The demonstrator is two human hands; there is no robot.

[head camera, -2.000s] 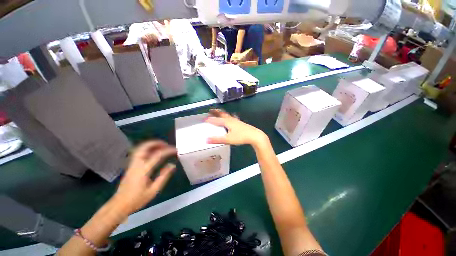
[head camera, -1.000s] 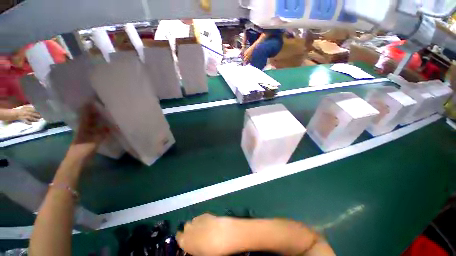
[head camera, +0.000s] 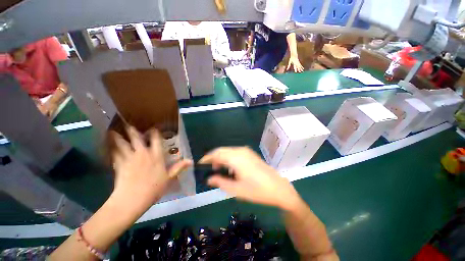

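An open carton (head camera: pixel 148 97) stands upright in front of me, its lid up and brown inside, with a whitish packed product (head camera: pixel 172 145) showing in its mouth. My left hand (head camera: pixel 145 163) lies over the carton's near side, thumb out to the right, and hides part of it; whether it grips the carton is hard to tell. My right hand (head camera: pixel 244 173) is just right of the carton, blurred, with its fingers around a small black coiled cable (head camera: pixel 211 172). A heap of black cables (head camera: pixel 204 244) lies at the near edge below my hands.
Closed white product boxes (head camera: pixel 295 136) stand in a row at right. More open cartons (head camera: pixel 199 69) stand at left and back. Flat white cartons (head camera: pixel 257 84) lie across the line. A metal rail (head camera: pixel 127 20) with sockets hangs overhead. People stand or sit beyond the belt.
An open carton now stands in front of me, turned with its brown lid side in view. My right hand has risen from the cable heap with a cable. The closed boxes have shifted right.
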